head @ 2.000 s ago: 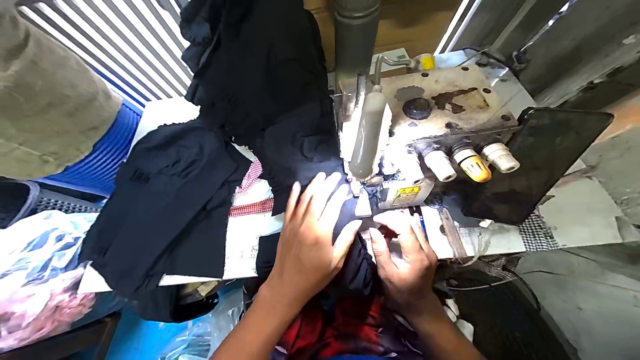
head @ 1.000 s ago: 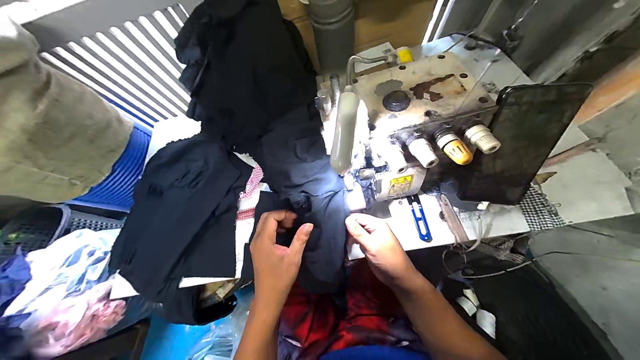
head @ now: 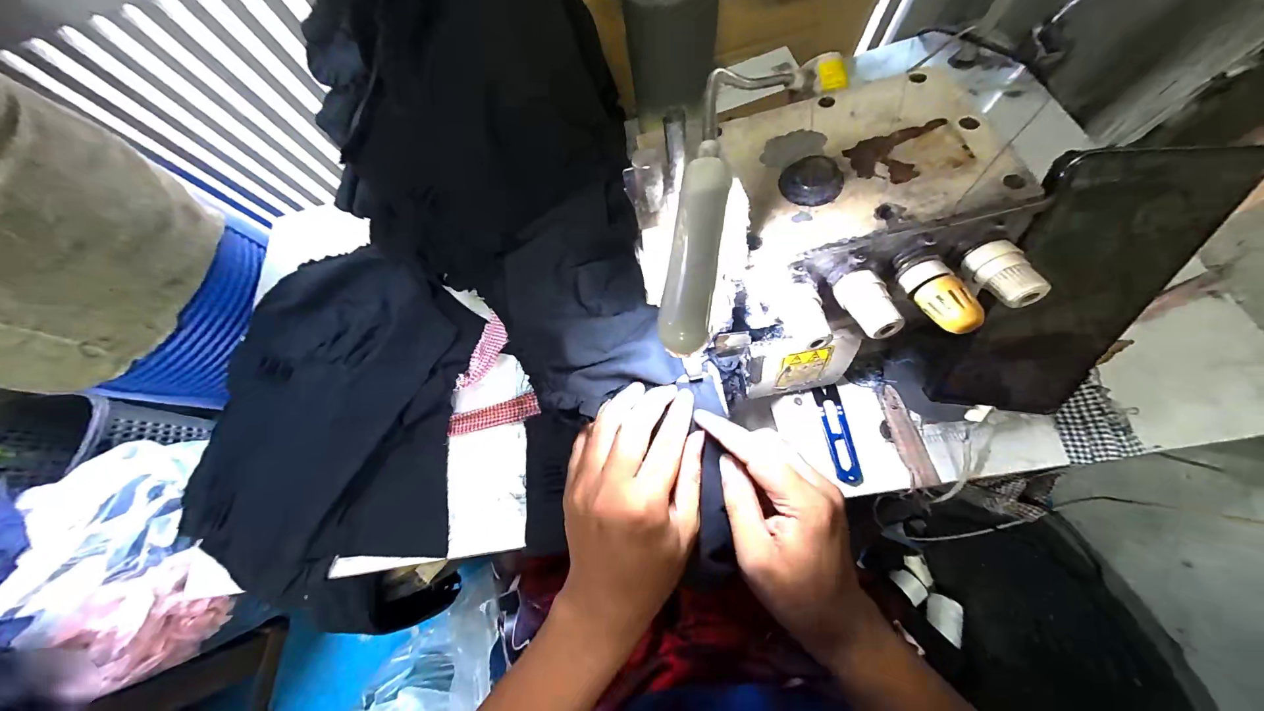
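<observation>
A strip of dark fabric (head: 716, 494) runs from my lap up to the presser foot (head: 694, 367) of an overlock sewing machine (head: 859, 188). My left hand (head: 637, 479) lies on this fabric, fingers extended towards the foot and pressing it down. Just to the right, my right hand (head: 780, 494) pinches the fabric's edge between thumb and fingers. The two hands are close together at the front of the machine. A larger mass of black cloth (head: 474, 148) lies behind and left of the foot. The needle area is partly lost in glare.
Black cut pieces (head: 346, 415) lie on the table's left, beside red checked strips (head: 494, 415). Blue thread snips (head: 839, 434) rest right of my hands. A dark phone-like slab (head: 1096, 276) leans by the tension knobs (head: 943, 296). Piled light fabric (head: 118, 563) is at lower left.
My left hand has moved forward to the presser foot, its curled fingers now extended. My right hand stays near the foot and now lies closer to the left one.
</observation>
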